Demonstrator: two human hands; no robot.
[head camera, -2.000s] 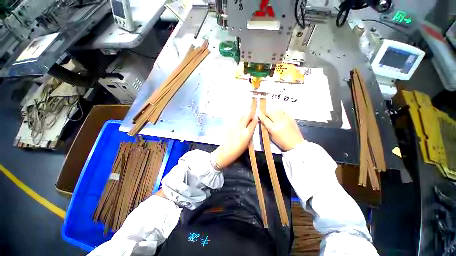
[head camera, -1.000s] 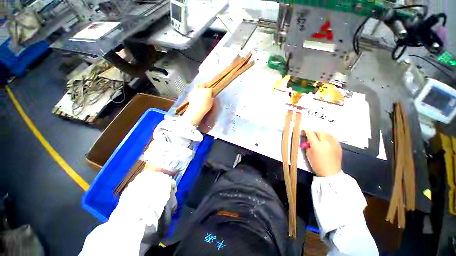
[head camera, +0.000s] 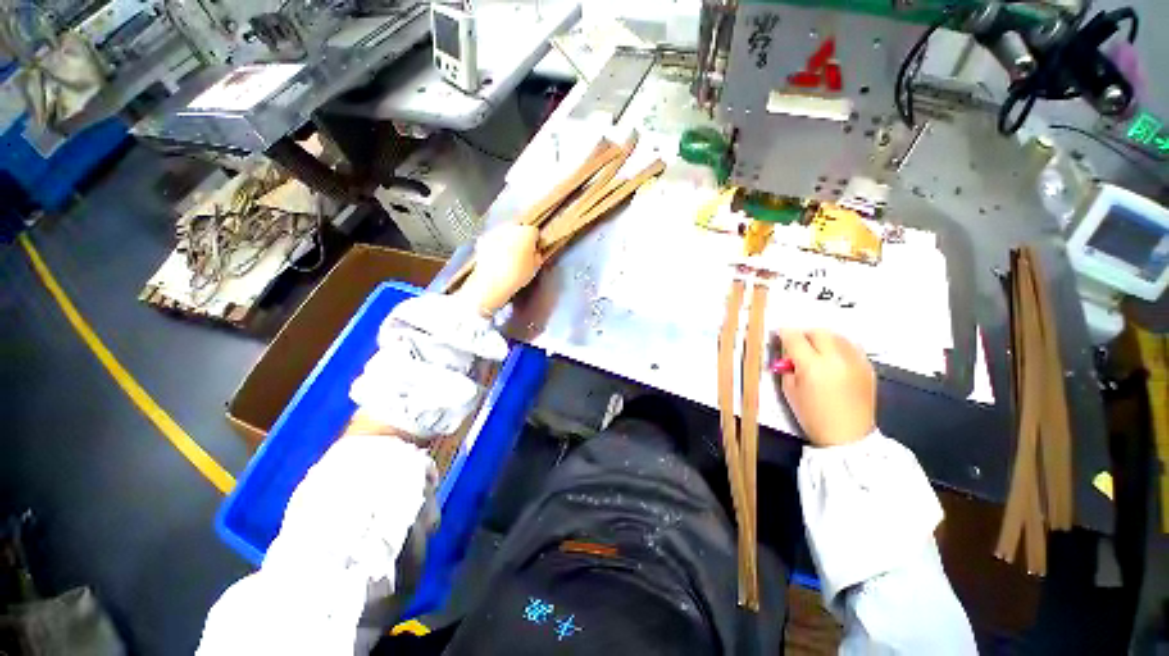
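Note:
Two long brown straps (head camera: 753, 423) lie side by side, their far ends on the white template (head camera: 885, 308) under the sewing machine head (head camera: 801, 115) and their near ends hanging over the table edge. My right hand (head camera: 829, 385) rests just right of them, closed around a small red-pink tool (head camera: 781, 367) mostly hidden by the fingers. My left hand (head camera: 506, 263) is on the left pile of brown straps (head camera: 577, 199), its fingers around some of them; how many it holds cannot be told.
A narrower strap pile (head camera: 1036, 397) hangs over the table's right edge. A blue bin (head camera: 308, 410) with straps, partly hidden by my left sleeve, stands at the lower left beside a cardboard box (head camera: 301, 314). A control panel (head camera: 1122, 244) is at the right.
My left hand has left the two straps under the head and gone to the left pile, whose straps have since spread apart. My right hand has moved off the straps to their right.

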